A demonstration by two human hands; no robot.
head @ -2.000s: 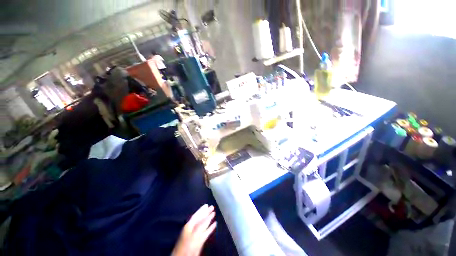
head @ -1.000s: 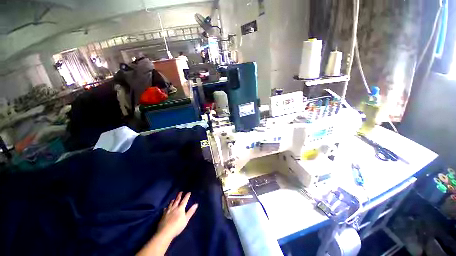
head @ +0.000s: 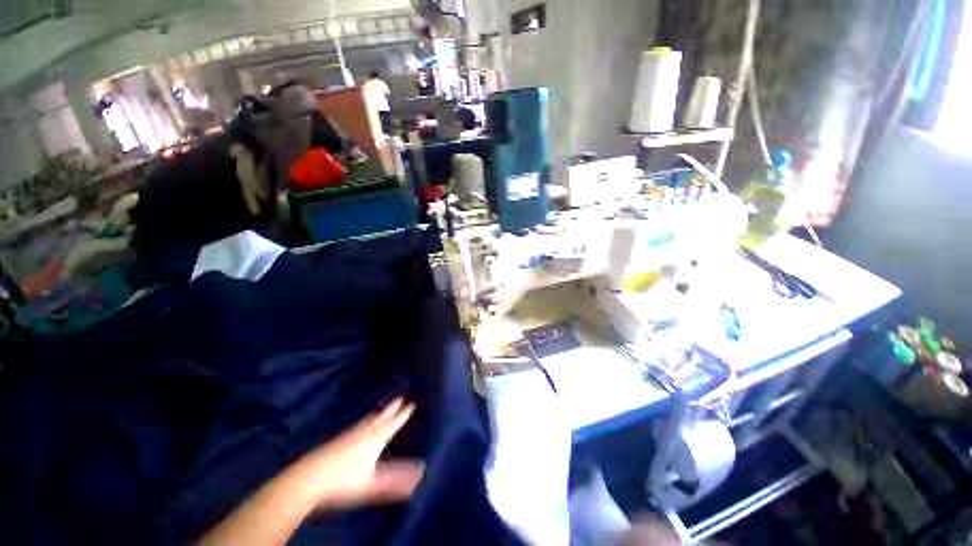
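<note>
A large navy fabric panel [head: 213, 373] covers the left side of the table and the area in front of me. My left hand [head: 357, 464] is over it, slightly blurred, fingers forward and thumb apart, holding nothing visible. A navy fold stands just right of the hand. A white or pale-blue fabric [head: 529, 453] hangs off the table front beside the navy cloth. My right hand [head: 648, 530] is probably the small blurred skin-toned patch cut off by the bottom edge; its fingers cannot be made out. The sewing machine [head: 629, 261] stands beyond, its lit needle area [head: 496, 336] near the cloth.
A shiny dark tray [head: 687, 368] is at the table's front edge, above a white wheel [head: 693, 459]. Scissors [head: 791, 283] and a yellow-green bottle [head: 763, 208] lie farther right. Thread cones [head: 655, 91] stand behind. Coloured spools [head: 938, 363] are at the far right.
My left hand first rises onto the navy fabric, then shifts lower with more forearm showing. The navy fold at right is now raised. A blurred skin-toned patch appears at the bottom edge. The view shifts.
</note>
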